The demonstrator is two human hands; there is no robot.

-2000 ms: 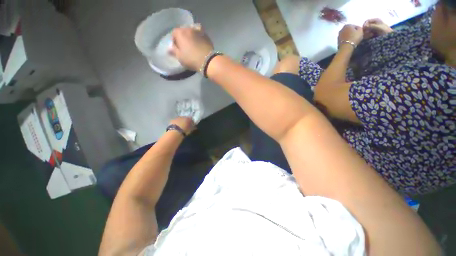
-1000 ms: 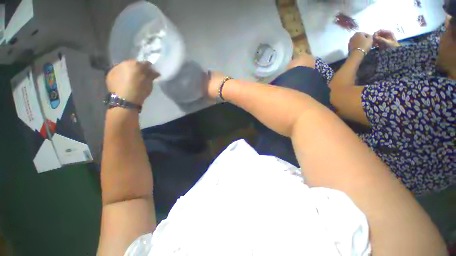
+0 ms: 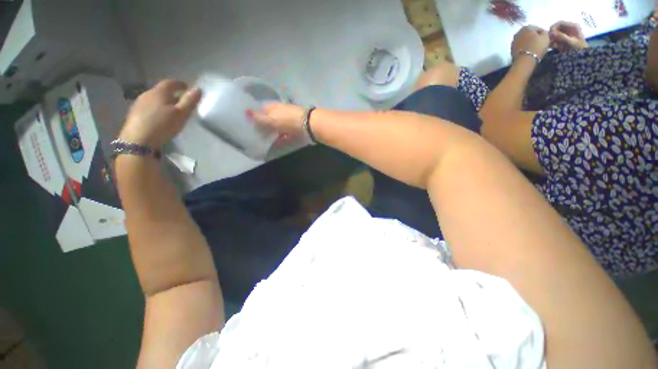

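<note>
A pale, blurred plastic tub [image 3: 234, 117] is tilted on its side between my hands, low over the bench near its front edge. My right hand [image 3: 281, 121] is at its right side with the fingers against it. My left hand [image 3: 164, 108] is at its upper left, fingers bent; blur hides whether they touch the tub. Part of a round, see-through rim [image 3: 261, 88] shows just behind the tub. The inside of the tub and any small parts in it cannot be made out.
A round clear dish [image 3: 382, 68] with a pale ring stands at right by my knee. A wooden strip [image 3: 431, 36] divides the bench. Beyond it a neighbour's hands [image 3: 545, 39] work near red parts [image 3: 507, 10]. Printed cartons [image 3: 72, 144] stand at left; a white scrap [image 3: 183, 163] lies at the bench edge.
The large tub that stood upright-looking at upper left, with pale bits inside, no longer shows there. A pale tub is now tilted between my hands. My left hand has moved left and slightly up.
</note>
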